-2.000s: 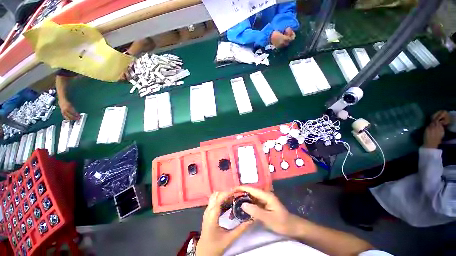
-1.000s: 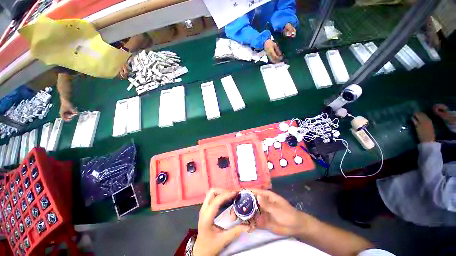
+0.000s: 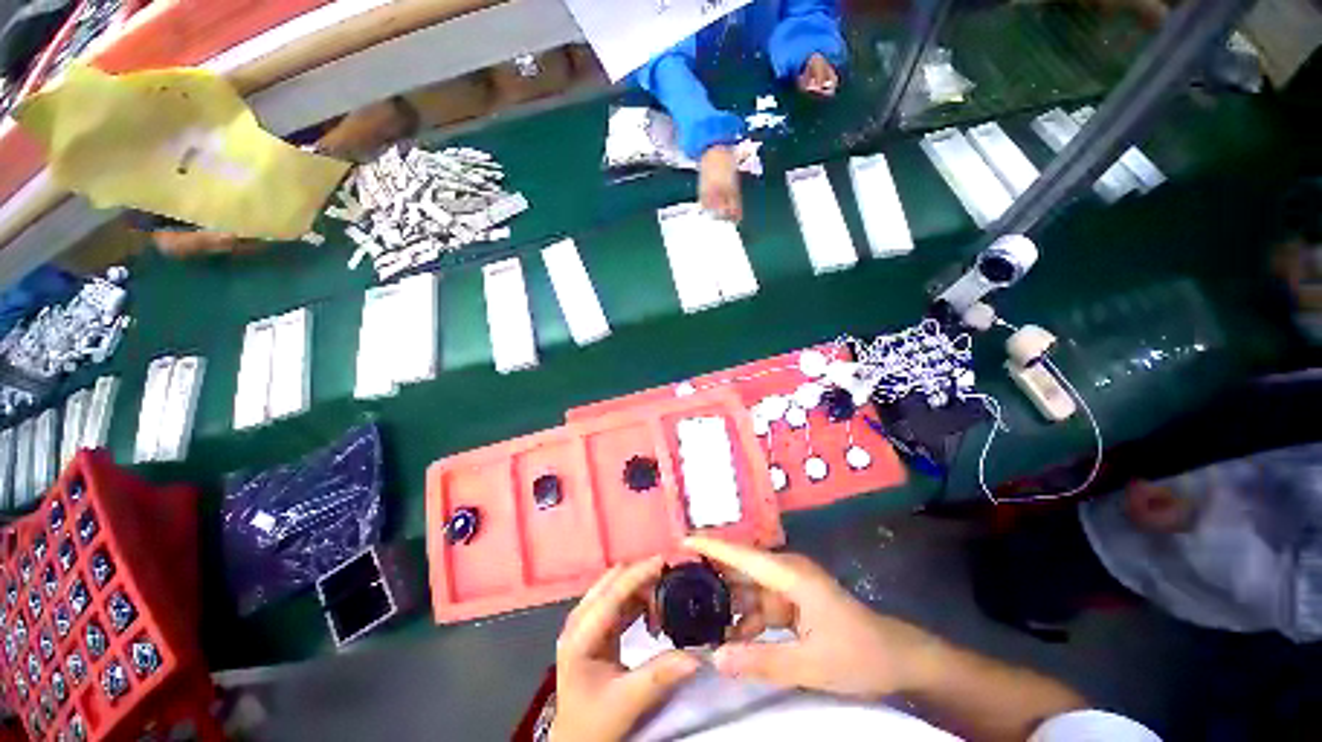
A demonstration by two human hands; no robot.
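A round black watch body point(image 3: 693, 605) is held between both my hands, just in front of the tray's near edge. My left hand point(image 3: 616, 645) grips its left side and my right hand point(image 3: 797, 623) its right side. Its face looks dark. The red-orange compartment tray point(image 3: 500, 600) lies beyond my hands. Three dark watch bodies lie in separate wells: one at left point(image 3: 461, 525), one in the middle point(image 3: 547, 490) and one at right point(image 3: 641, 473). A white pad point(image 3: 709, 471) lies in the right end compartment.
A second red-orange tray point(image 3: 870, 486) with white pucks and tangled cables point(image 3: 916, 363) sits behind right. A white camera point(image 3: 1000, 261) stands beyond. A red turnover tray point(image 3: 87, 609) and dark plastic bag point(image 3: 308, 507) are at left. White boxes point(image 3: 396, 336) line the green bench; workers are around it.
The watch body was turned in my hands: a pale round side showed, now a dark one. The white boxes moved left along the bench. The blue-sleeved worker's hand moved onto a box.
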